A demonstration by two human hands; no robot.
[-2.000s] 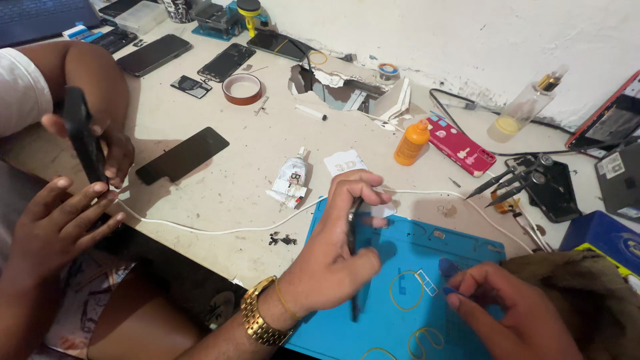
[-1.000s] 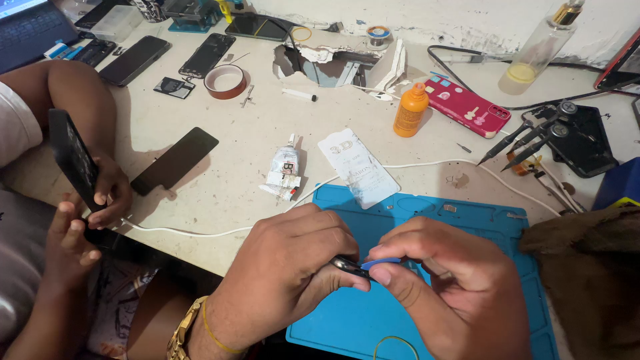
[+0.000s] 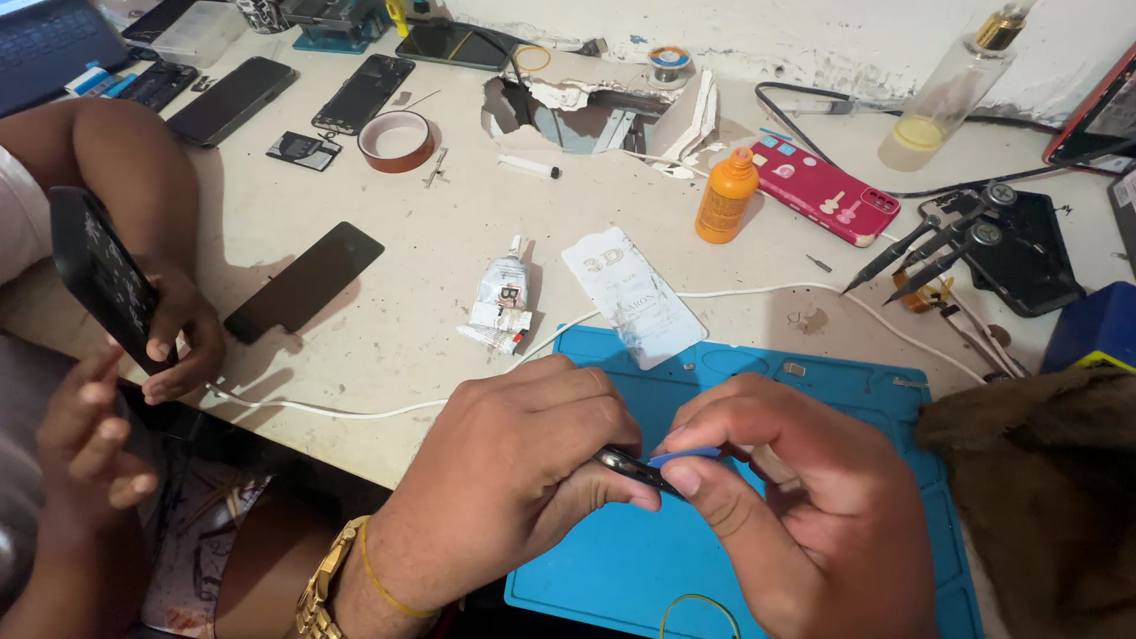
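Note:
My left hand [image 3: 524, 470], with a gold watch [image 3: 327, 581] and a yellow band at the wrist, grips a dark phone [image 3: 635, 468] seen nearly edge-on. Between the thumb and index finger of my right hand [image 3: 790, 497] is a blue plastic pick [image 3: 685, 456], its edge against the phone's rim. Most of the phone is hidden by my fingers. Both hands are above a blue silicone repair mat [image 3: 586, 577]. A rubber band [image 3: 701, 599] lies on the mat near the bottom. A white printed card [image 3: 635, 297] rests across the mat's far edge.
At left a person's hands [image 3: 182, 342] hold a black phone [image 3: 106, 275] with a white cable. Around the bench are a glue tube [image 3: 501, 297], an orange bottle [image 3: 728, 197], a red phone case [image 3: 825, 191], screwdrivers [image 3: 927, 240], brown tape [image 3: 396, 142] and a brown cloth [image 3: 1038, 497]. The bench has a jagged hole [image 3: 577, 115].
Two seconds ago my hands were apart, the left with a dark object and the right with a blue one. They have come together, with the blue pick at the phone's edge.

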